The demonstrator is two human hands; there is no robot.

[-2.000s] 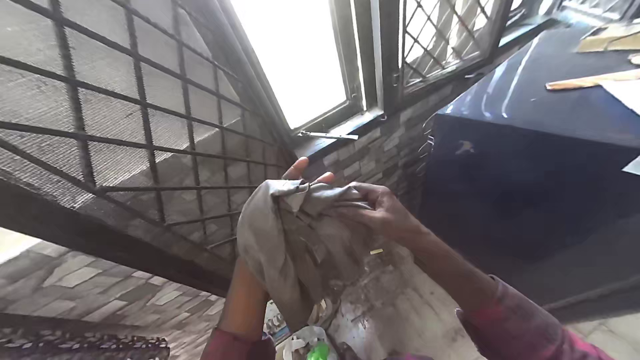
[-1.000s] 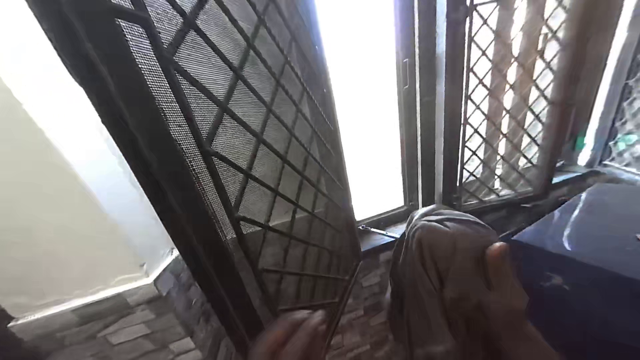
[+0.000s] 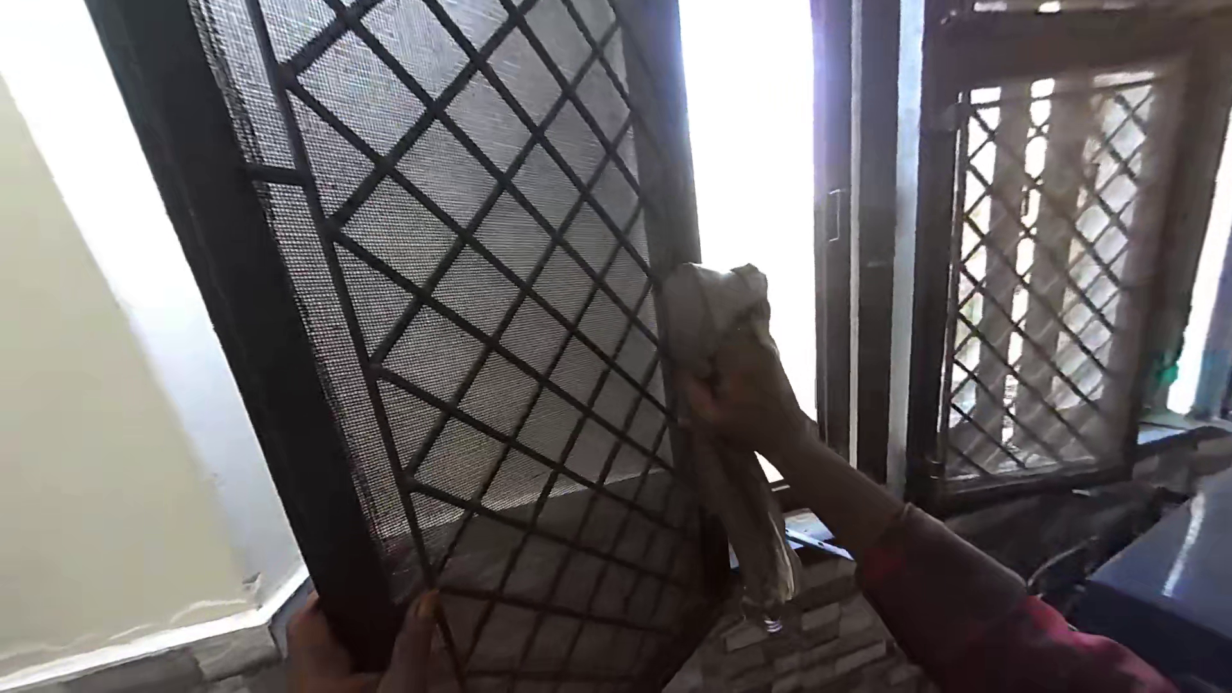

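Note:
A window shutter with a dark frame, wire mesh and a diagonal metal grille (image 3: 500, 289) stands swung open in front of me. My right hand (image 3: 736, 385) holds a bunched grey cloth (image 3: 712, 298) against the frame's far upright, and the cloth's loose end hangs below the hand. Low on the near side, my left hand (image 3: 356, 645) grips the shutter's bottom corner, fingers on one side of the frame and thumb by the grille.
Bright window opening (image 3: 756, 144) behind the cloth. Another latticed shutter (image 3: 1049, 279) stands to the right, above a dark blue surface (image 3: 1165, 568). A stone-patterned wall (image 3: 818, 626) runs below, and a pale wall (image 3: 87, 385) is at the left.
Two seconds ago both hands were at the cloth; now only my right hand holds it, raised to the shutter frame. My left hand has taken hold of the frame. The view has tilted up.

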